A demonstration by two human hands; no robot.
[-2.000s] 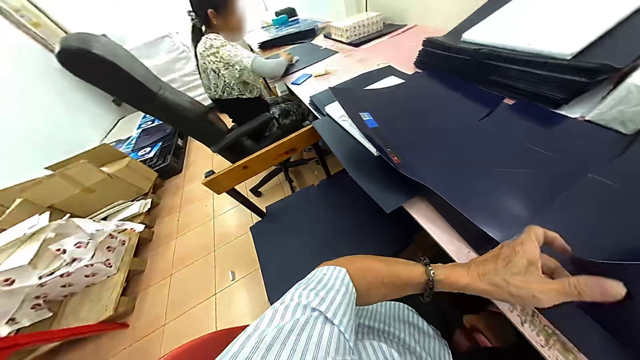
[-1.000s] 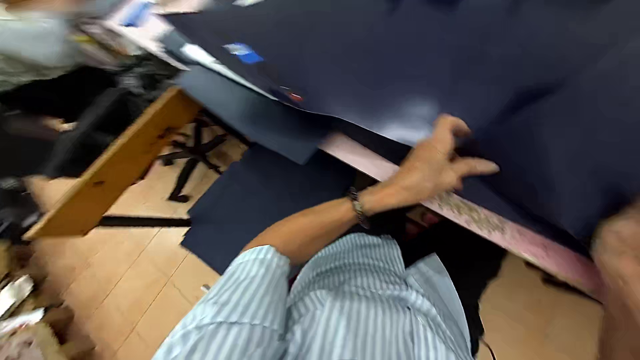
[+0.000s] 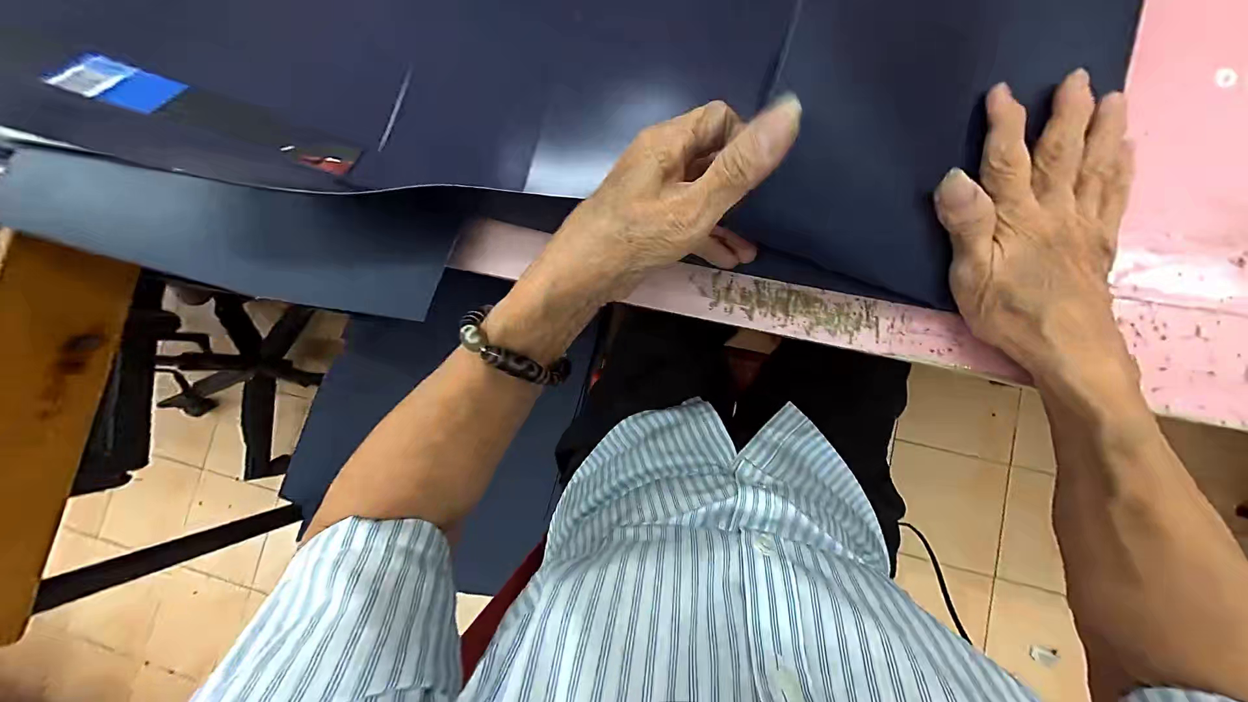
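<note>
A large dark navy sheet [image 3: 643,58], glossy and with slits in it, lies over the pink tabletop [image 3: 1185,146]. My left hand [image 3: 673,190] is at its near edge, thumb raised, with a finger lower down by the table's edge; whether it pinches the sheet I cannot tell. My right hand [image 3: 1048,205] rests palm down on the sheet's right part, fingers spread, its heel by the table's near edge. A blue and white sticker [image 3: 117,83] and a small red mark [image 3: 327,164] show at the far left.
Another navy sheet [image 3: 224,229] juts past the table's near edge at left, and a further one [image 3: 439,429] stands lower down beside my legs. A wooden board [image 3: 68,409] and a wheeled chair base [image 3: 244,356] are at left. A black cable [image 3: 936,575] hangs at right.
The view has swung to the right. My right hand, only partly seen at the right edge a second ago, now lies flat on the sheet. My left hand remains by the near edge.
</note>
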